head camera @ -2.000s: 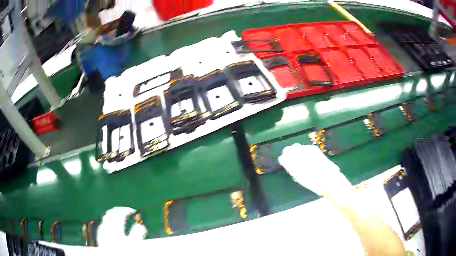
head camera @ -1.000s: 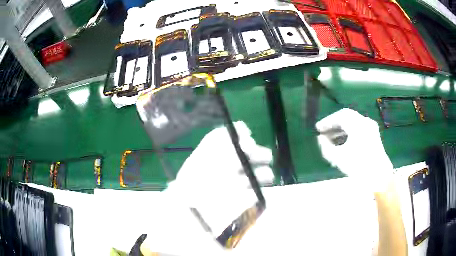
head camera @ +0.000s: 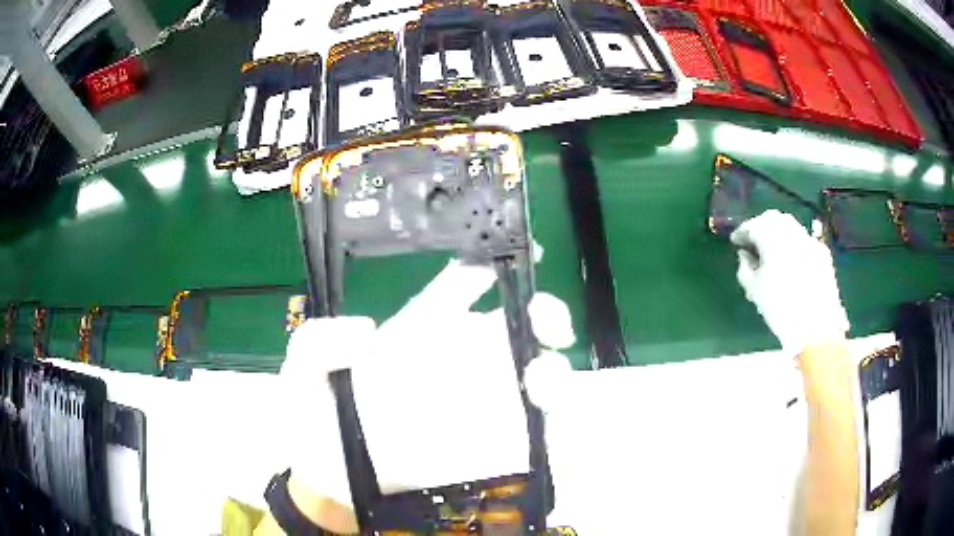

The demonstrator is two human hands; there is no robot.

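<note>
My left hand (head camera: 418,335), in a white glove, holds two phone middle frames (head camera: 429,199) nearly upright close in front of me. They overlap, slightly offset, with grey solid parts up and large windows below. My right hand (head camera: 790,277), also gloved, is at the belt on the right. Its fingers are closed on the near edge of another phone middle frame (head camera: 748,199), which sits at an angle to its row. The fingertips are partly hidden. More frames (head camera: 235,325) lie in a row on the green belt (head camera: 659,283).
Beyond the belt, a white tray (head camera: 251,183) holds groups of frames and a red tray (head camera: 837,73) adjoins it. A dark strip (head camera: 591,251) crosses the belt. Packed frames stand at the left (head camera: 52,440) and right (head camera: 931,398). A single frame (head camera: 881,429) lies at right.
My left hand has come from the belt and now holds frames upright; two overlapping frames show clearly. My right hand has moved right along the belt to an angled frame. The view has shifted.
</note>
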